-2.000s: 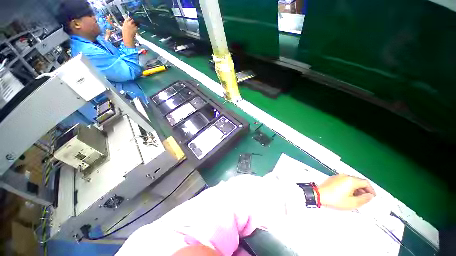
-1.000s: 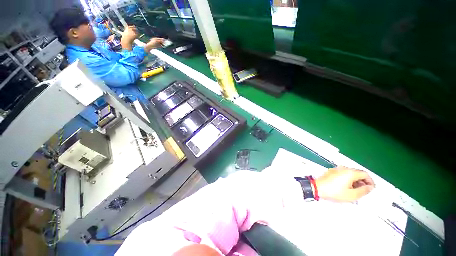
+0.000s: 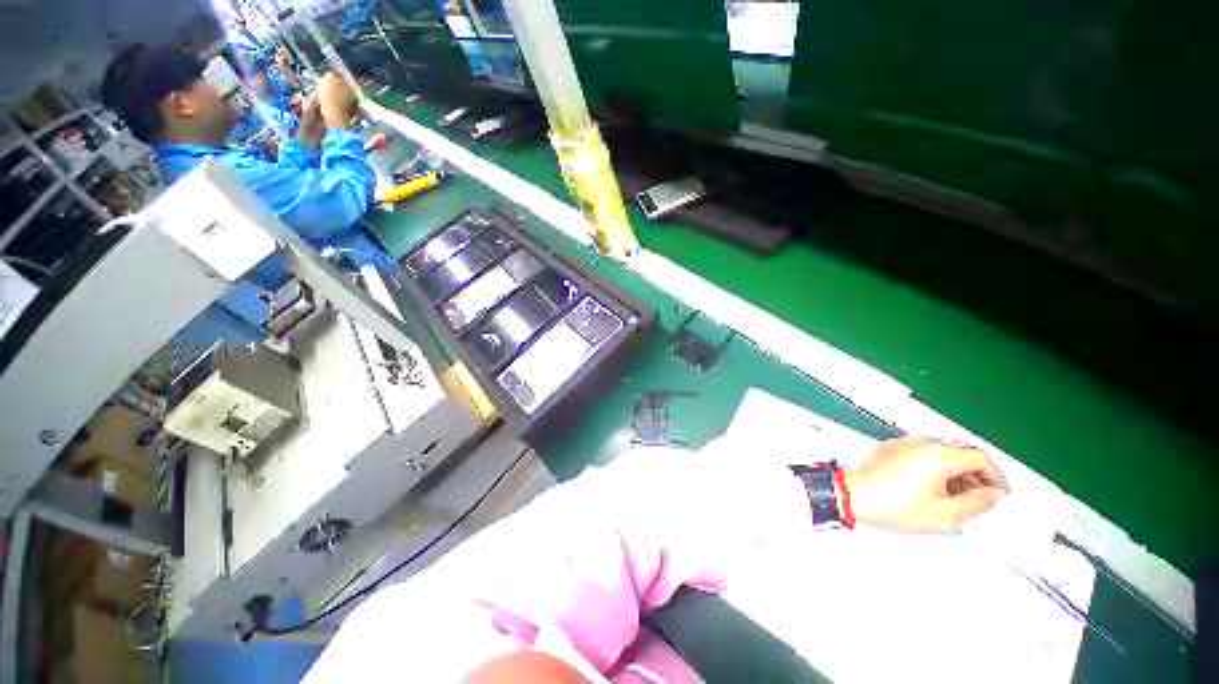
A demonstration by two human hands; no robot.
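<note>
My left hand [image 3: 922, 484] lies at the right on a white, overexposed paper sheet [image 3: 856, 601]. Its fingers are curled in loosely and nothing shows in them. A black band and a red cord are on its wrist. The pink-white sleeve crosses the bottom of the view and covers part of the paper. A thin dark line like a pen lies at the paper's right edge. My right hand is not in view. A blurred skin-coloured shape at the bottom edge cannot be made out.
A black fixture [image 3: 608, 358] with several phones in slots stands left of the paper. Two small black parts [image 3: 651, 417] [image 3: 694, 350] lie between. A grey machine [image 3: 334, 468] fills the left. Beyond the white rail, the green belt carries a phone [image 3: 671, 198]. A person in blue [image 3: 314, 187] sits upper left.
The phone on the belt beside the yellow-wrapped post shows more fully than at first. The person in blue reached toward the belt and has drawn the hand back. My left hand stays in place.
</note>
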